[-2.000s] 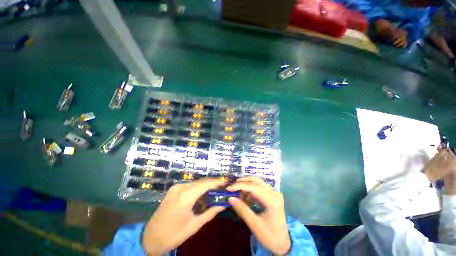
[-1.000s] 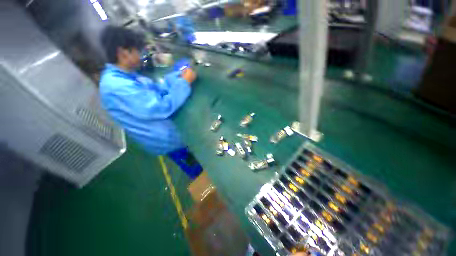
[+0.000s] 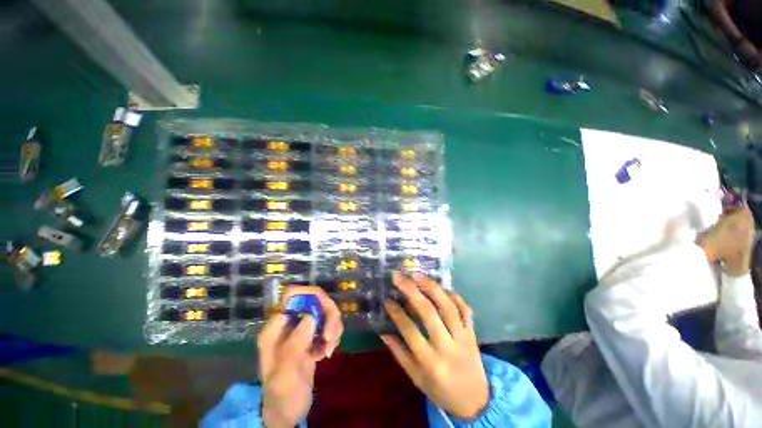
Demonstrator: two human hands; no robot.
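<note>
My left hand point(image 3: 292, 355) is at the front edge of the clear blister tray point(image 3: 153, 284) and holds a small blue unit point(image 3: 304, 308) between thumb and fingers. A pale end sticks up from the unit. My right hand point(image 3: 434, 338) is over the tray's front right corner with its fingers spread, palm down. Its fingertips hide some pockets; whether they touch a part cannot be told. The tray has rows of pockets with black-and-orange parts. Glare crosses its middle rows.
Silver units with pale and yellow tabs point(image 3: 119, 224) lie left of the tray. A metal upright point(image 3: 125, 54) stands behind them. More units point(image 3: 482, 63) lie at the back right. A person in white sleeves works at a white sheet point(image 3: 652, 226) on the right.
The view swung left, then back to the tray. Two seconds ago both hands held a dark blue unit together; now my left hand holds the blue unit and my right hand is apart over the tray.
</note>
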